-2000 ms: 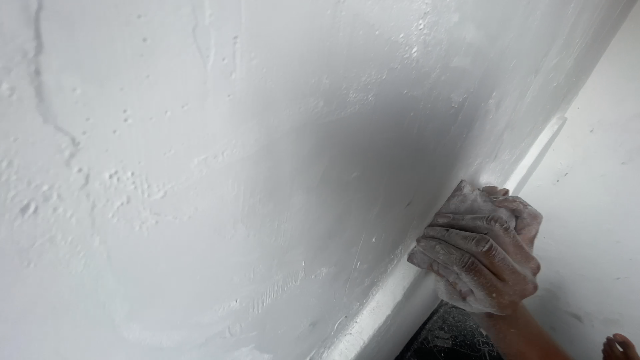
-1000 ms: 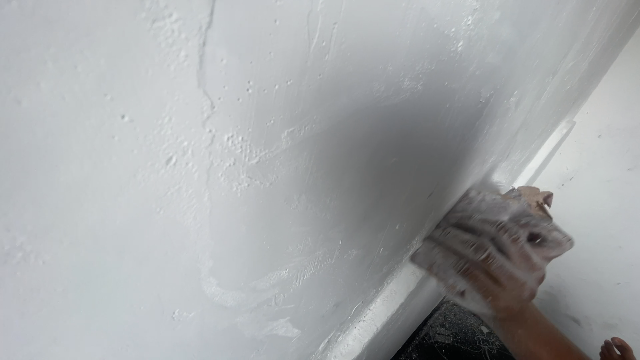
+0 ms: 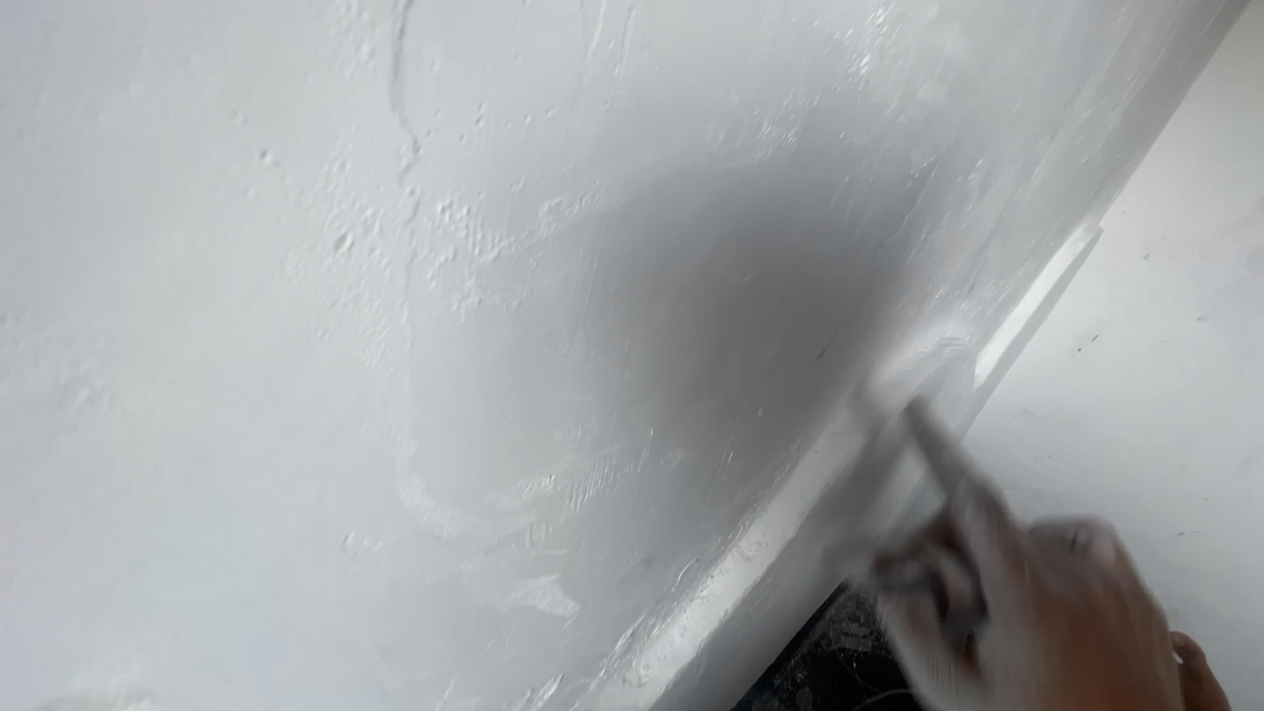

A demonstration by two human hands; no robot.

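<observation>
My right hand, coated in pale dust and blurred by motion, is at the lower right. One finger extends up and left to the raised white edge strip along the foot of a white plastered wall. The other fingers are bent; blur hides whether anything lies in them. Fine cracks, pits and raised ridges mark the wall, and a soft dark shadow falls across its middle. My left hand is out of view.
A pale, speckled surface lies right of the strip. Below the strip, beside my hand, is a dark, dusty surface. What looks like a toe shows at the lower right edge.
My right hand, bunched at the edge strip around a flat, dusty piece one second ago, is now lower with one finger extended. That piece is not clearly visible now.
</observation>
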